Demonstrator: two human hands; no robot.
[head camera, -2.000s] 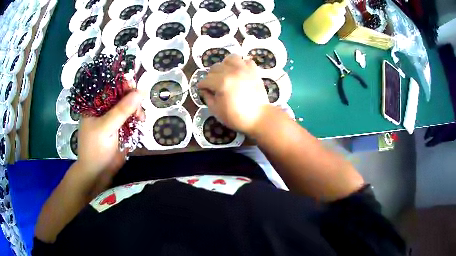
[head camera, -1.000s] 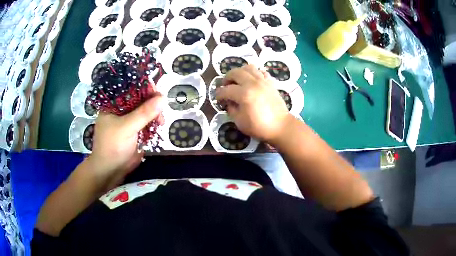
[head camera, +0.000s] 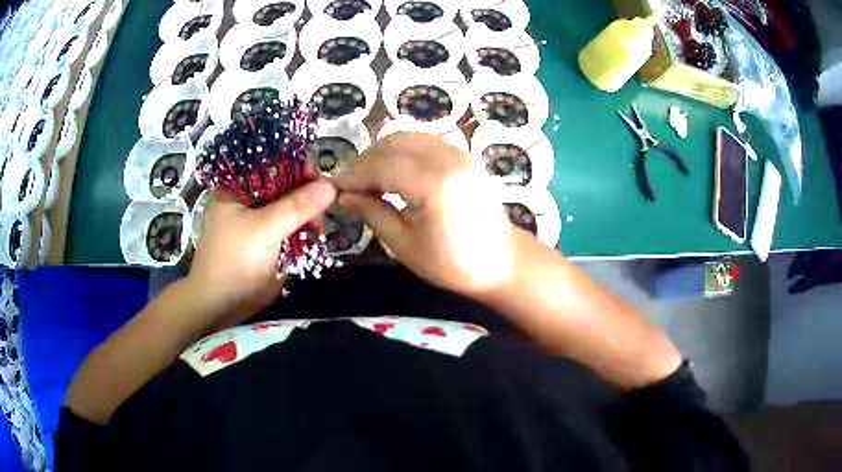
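My left hand (head camera: 245, 235) is closed around a bundle of wired parts (head camera: 263, 161), with dark and silvery heads at the top, red and black wires, and pale tips below. My right hand (head camera: 425, 203) is beside it, its thumb and forefinger close together near my left thumb tip. Whether a single part is between those fingers cannot be told. White camera shells (head camera: 425, 99) with dark oval windows stand in rows under and beyond both hands. My hands and the bundle hide some of the shells in the near rows.
More shells (head camera: 37, 138) are stacked at the left. At the right on the green bench top (head camera: 591, 203) lie a yellow squeeze bottle (head camera: 614, 55), pliers (head camera: 649, 152), a smartphone (head camera: 730, 184), a white strip (head camera: 765, 210), a parts box (head camera: 692, 83) and a clear plastic bag (head camera: 771, 101).
My right hand has moved left from the shells to my left hand's fingertips. My left hand and the bundle have shifted right over the shells.
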